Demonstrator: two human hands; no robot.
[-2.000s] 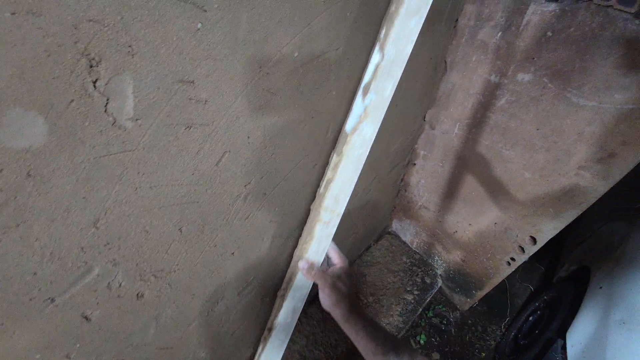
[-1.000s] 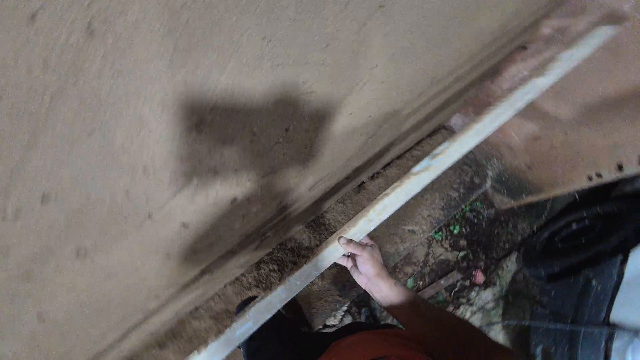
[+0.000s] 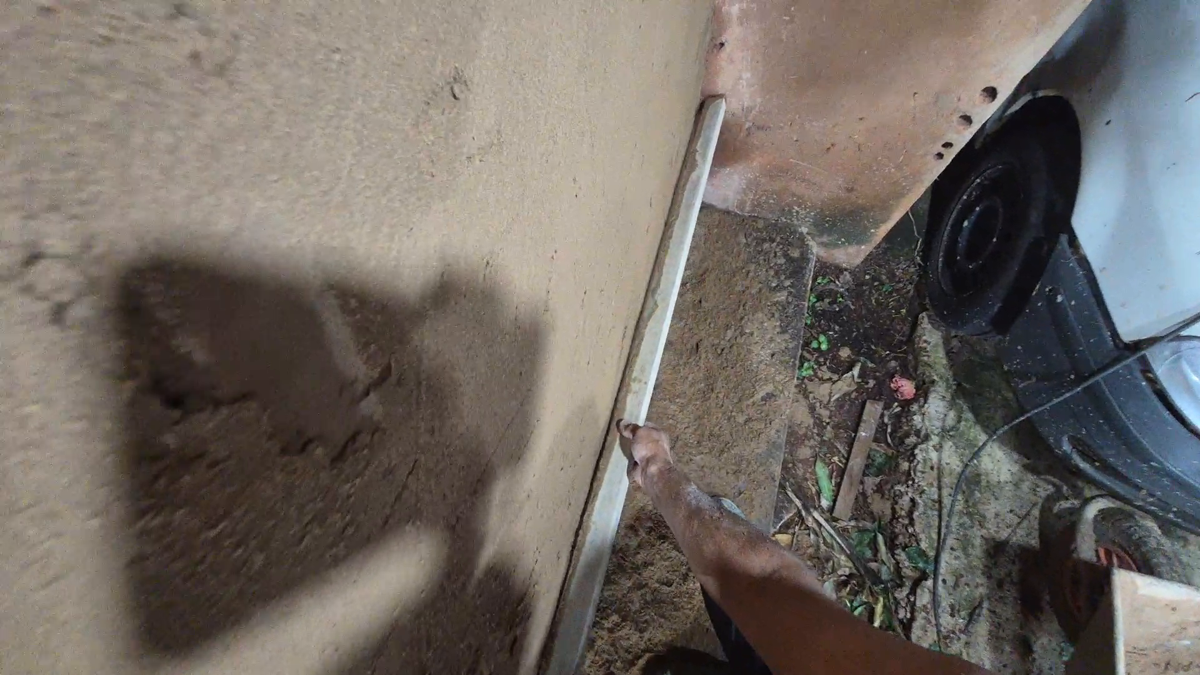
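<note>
A long, pale straightedge bar (image 3: pixel 664 291), smeared with mortar, lies along the foot of a plastered wall (image 3: pixel 525 159). My right hand (image 3: pixel 647 450) grips it below its middle, with the thumb over the edge nearest the wall. The bar's far end meets the reddish wall at the corner; its near end runs out of the bottom of the view. Rough patches and a large shadow mark the plaster on the left. My left hand is not in view.
Loose mortar covers the ledge (image 3: pixel 741 319) beside the bar. Right of it are a strip of soil with leaves, a wood scrap (image 3: pixel 858 459), a cable (image 3: pixel 980 450) and a vehicle's wheel (image 3: pixel 984 220). The reddish wall (image 3: pixel 834 103) closes the far end.
The bar, higher against the plaster two seconds ago, is now down at the wall's foot, with my right hand still gripping it. The view has turned considerably.
</note>
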